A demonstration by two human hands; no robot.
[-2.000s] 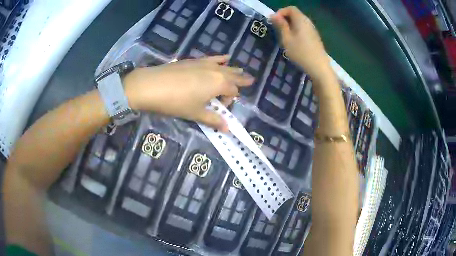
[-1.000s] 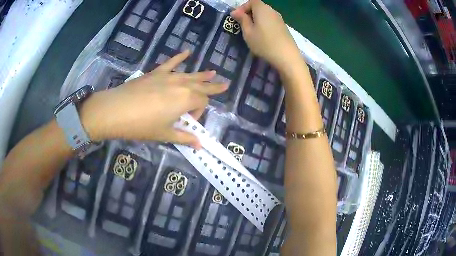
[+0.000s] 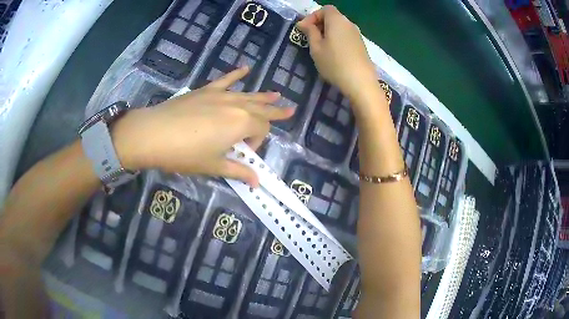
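Note:
My left hand [image 3: 206, 131] holds a white strip [image 3: 287, 227] with rows of small dark dots between thumb and fingers; the other fingers are spread over the tray. My right hand [image 3: 337, 50] has thumb and fingertips pinched at the gold-edged camera frame [image 3: 299, 35] of a black phone case [image 3: 288, 68]. Whether a tiny piece is between the fingertips cannot be seen. The cases lie in a clear plastic tray [image 3: 103, 93] in rows. Another camera frame [image 3: 254, 14] shows on the case to the left.
A pile of white dotted strips [image 3: 457, 255] lies right of the tray. Stacked black and clear trays [image 3: 511, 243] stand at the far right. A green surface [image 3: 430, 56] lies beyond the tray's upper edge. A pale curved edge [image 3: 37, 81] is at the left.
The tray appears shifted left in view. My right fingertips have moved from beyond the tray's upper edge onto the camera frame. My left hand still holds the strip, its fingers more spread.

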